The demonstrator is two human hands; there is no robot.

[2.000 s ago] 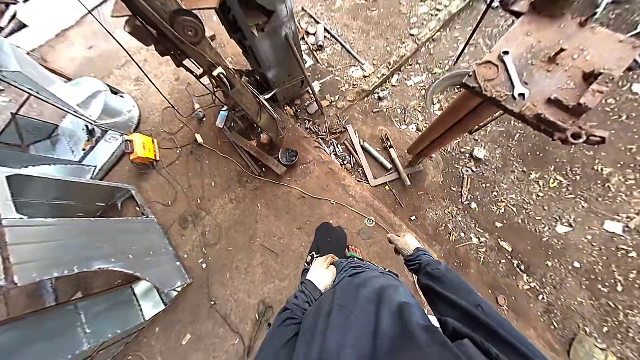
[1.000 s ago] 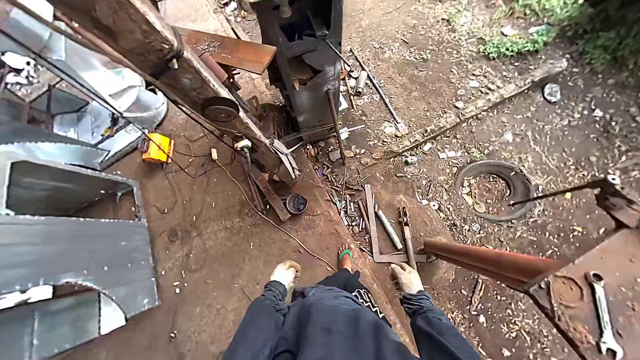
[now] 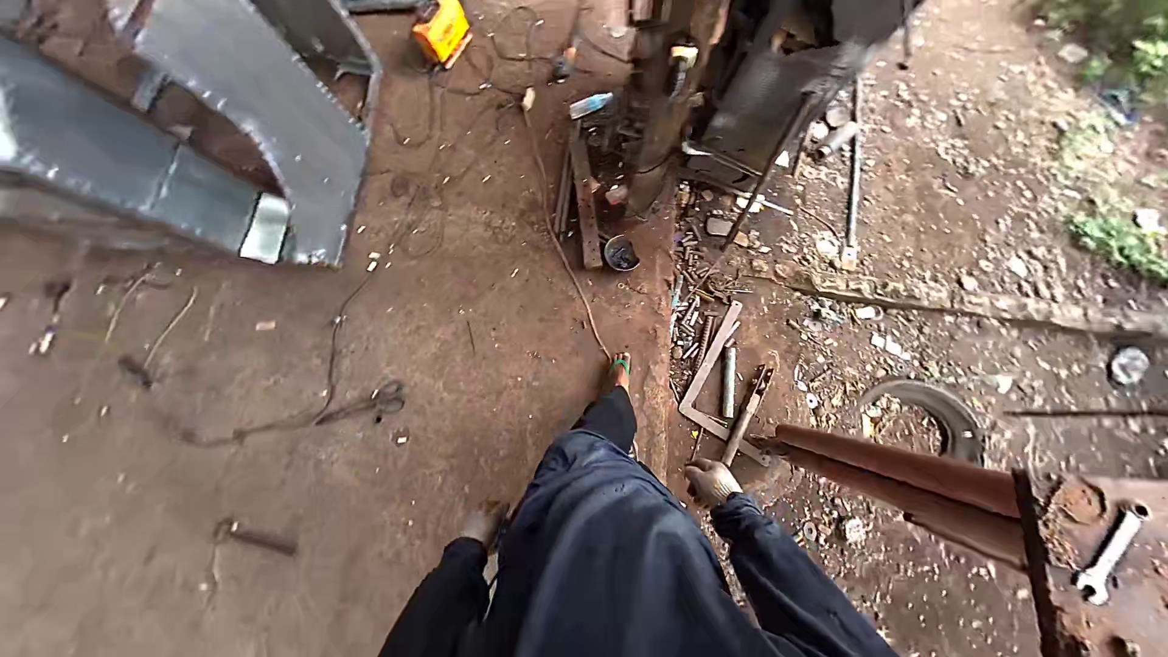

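My left hand (image 3: 482,524), in a light glove, hangs beside my dark clothing at the lower middle; it is blurred, and its fingers cannot be made out. On the other side, my right hand (image 3: 712,482), gloved too, is at the lower end of a rusty metal bar (image 3: 748,412); whether it grips the bar is unclear. Beside the bar, a flat L-shaped metal piece (image 3: 710,365) lies on the ground around a grey pipe (image 3: 729,381). A combination wrench (image 3: 1111,553) rests on a rusty metal stand (image 3: 1077,584) at the lower right.
Cables (image 3: 558,239) run over the dirt floor. A small bowl (image 3: 620,254) stands by metal bars near the upright machine (image 3: 675,119). Large sheet-metal panels (image 3: 310,146) occupy the upper left, near a yellow device (image 3: 442,33). A tire (image 3: 940,411) lies on the right beyond the stand's red legs (image 3: 903,470).
The view has swung a good deal. My left hand, in front of my body a second ago, is now low at my side. My right hand remains near the metal pieces.
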